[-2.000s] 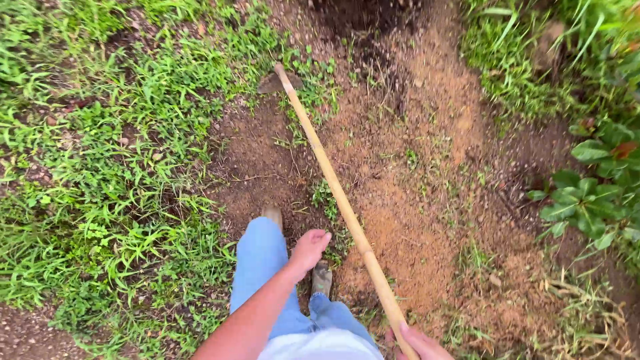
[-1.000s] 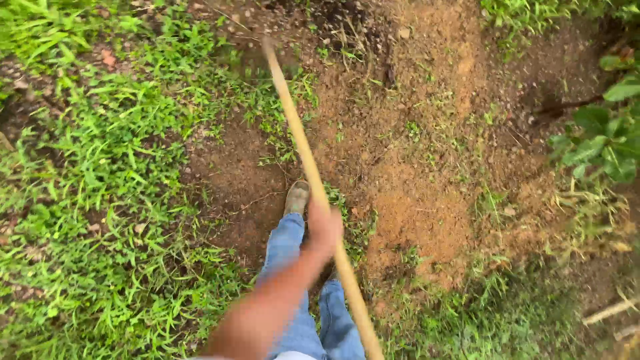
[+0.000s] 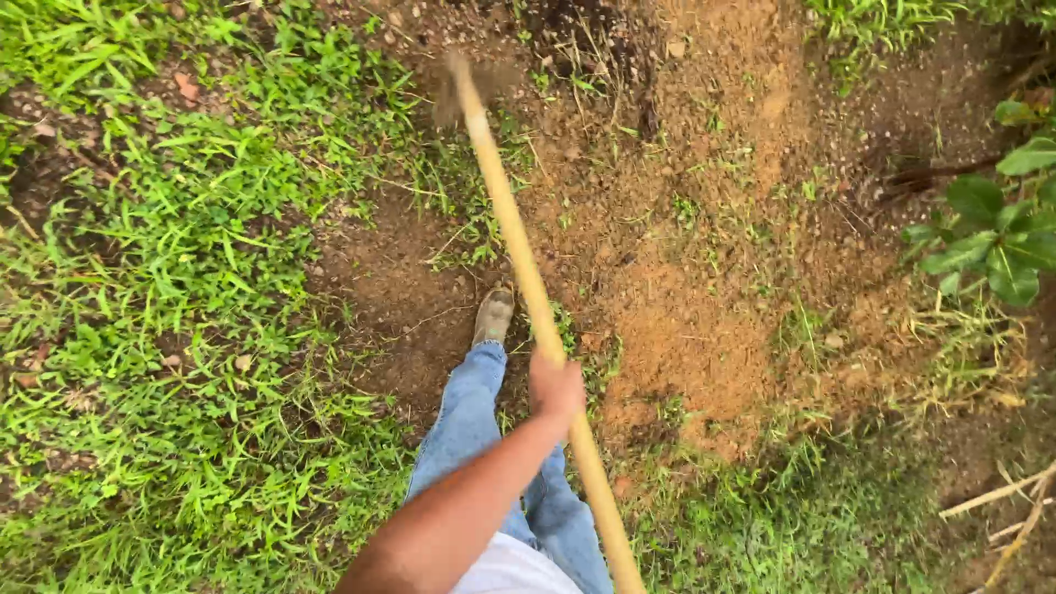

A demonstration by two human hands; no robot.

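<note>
A long wooden handle (image 3: 516, 235) runs from the bottom edge up to the upper middle. At its far end is a blurred tool head (image 3: 474, 87), which looks like a hoe blade over the soil beside the weeds. My left hand (image 3: 557, 386) is closed around the handle, just below the middle of the view. My right hand is outside the frame. The handle's near end is cut off by the bottom edge.
Green weeds (image 3: 223, 272) cover the ground on the left. Bare reddish soil (image 3: 693, 346) lies right of the handle. My boot (image 3: 494, 313) stands left of it. A broad-leaved plant (image 3: 1002, 239) and dry stalks (image 3: 998, 495) are at the right.
My left hand was off the handle two seconds ago and is now gripping it. My right hand, at the handle's lower part then, is out of view now.
</note>
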